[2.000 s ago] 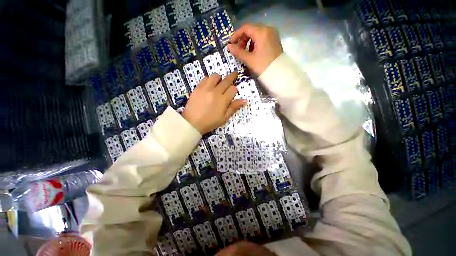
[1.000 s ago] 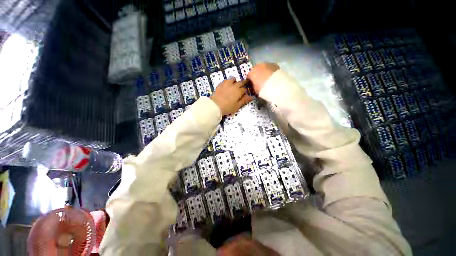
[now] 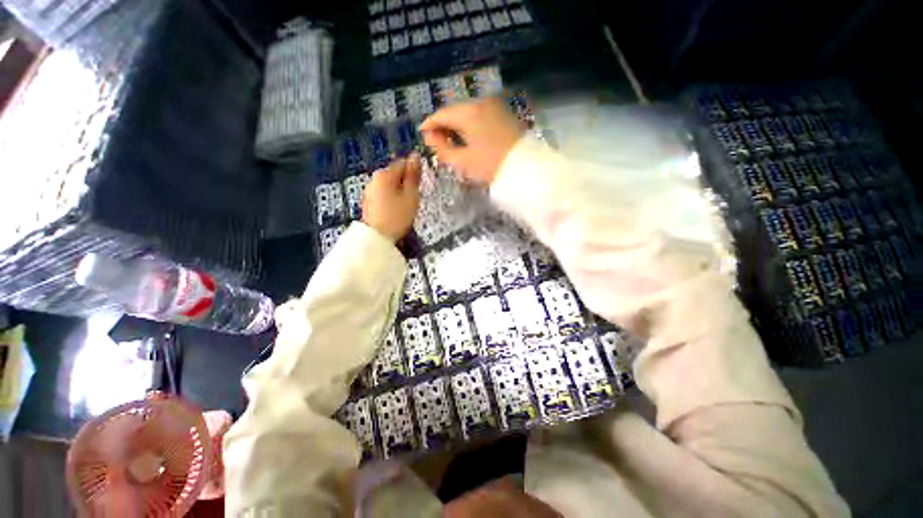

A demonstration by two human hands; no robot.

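A parts tray [image 3: 484, 435] holds rows of small circuit boards. Most carry white hole-punched cover pieces [image 3: 471, 403]; the upper left row shows dark blue boards [image 3: 352, 154]. My left hand [image 3: 391, 200] is over the tray's upper left part, fingers bunched with the tips pointing up. My right hand [image 3: 472, 138] is just above and to the right of it, blurred, fingertips bent together over the upper rows. Whether either hand holds a small piece cannot be seen. Whitish pieces lie blurred below my right hand, and glare hides some detail in mid-tray.
Tall stacked trays [image 3: 167, 152] stand at left, with a water bottle [image 3: 177, 293] and a pink fan [image 3: 142, 465] nearer me. A grey-white bundle [image 3: 295, 96] lies upper left. A shiny clear sheet [image 3: 633, 167] is right of the tray; another tray of boards [image 3: 810, 218] is far right.
The view has shifted, showing more of the left side and the far end. Both hands have moved left along the upper rows; my right hand has come off the tray's right edge.
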